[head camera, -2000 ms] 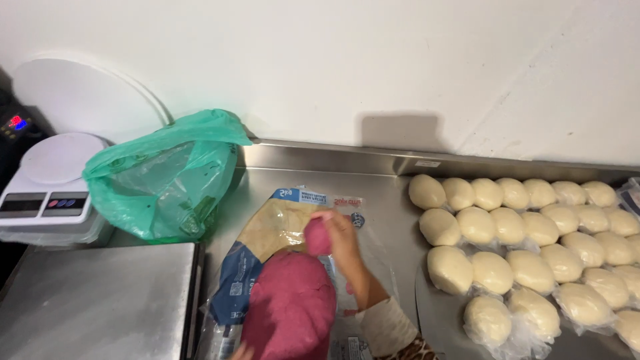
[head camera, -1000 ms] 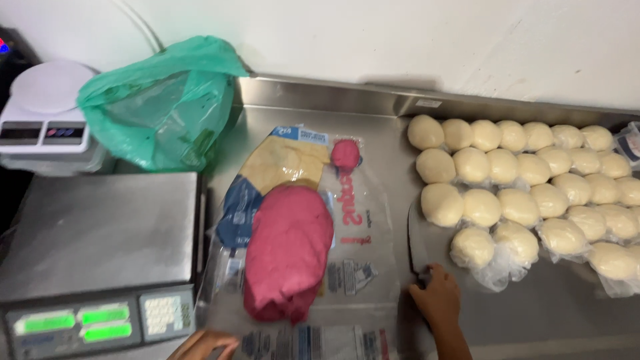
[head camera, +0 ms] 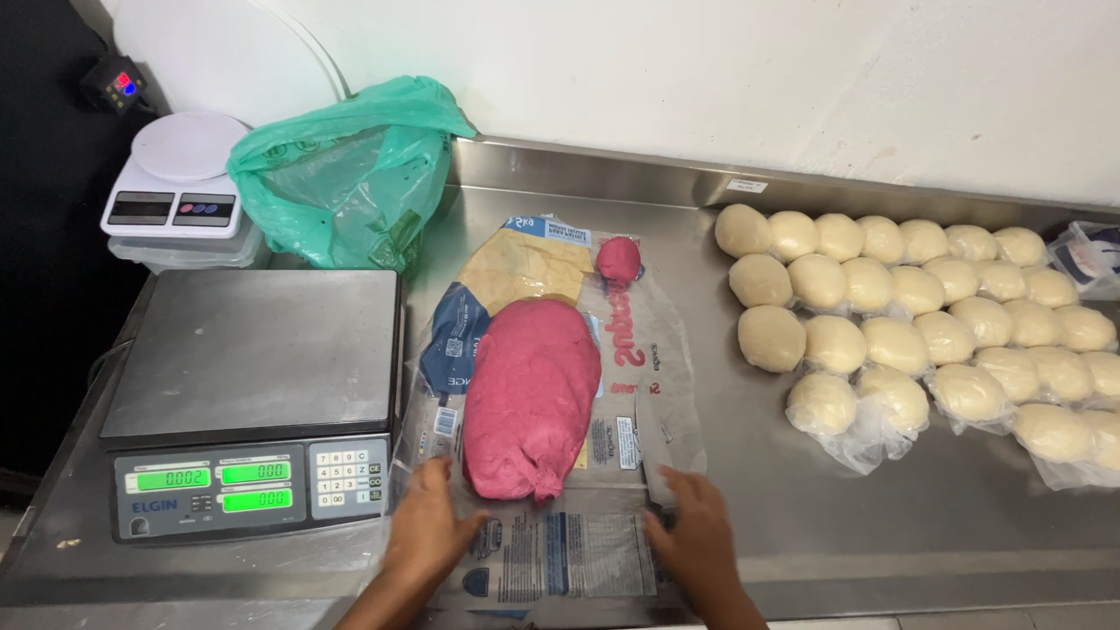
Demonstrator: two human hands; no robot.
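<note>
A large pink dough mass (head camera: pixel 534 394) lies on a flattened printed plastic bag (head camera: pixel 674 394) on the steel counter. Near the bag's upper right sits a small pink dough ball (head camera: pixel 619 260). My left hand (head camera: pixel 429 525), fingers apart, is at the lower left of the dough, over the bag's edge. On the other side, my right hand (head camera: pixel 696 534) is over the bag's lower right part with its fingers spread. Neither hand holds anything, and both are apart from the dough. Whether the fingertips touch the plastic is not clear.
A steel-topped digital scale (head camera: pixel 254 350) stands at left, with a green plastic bag (head camera: pixel 350 184) and a small white kitchen scale (head camera: pixel 179 179) behind it. Rows of pale dough balls (head camera: pixel 869 284), some on clear plastic, fill the right side. A wall (head camera: pixel 700 87) runs behind the counter.
Two seconds ago my right hand held the small pink ball above the bag; one second ago the ball lay on it. My right hand has since moved left from beside the pale balls.
</note>
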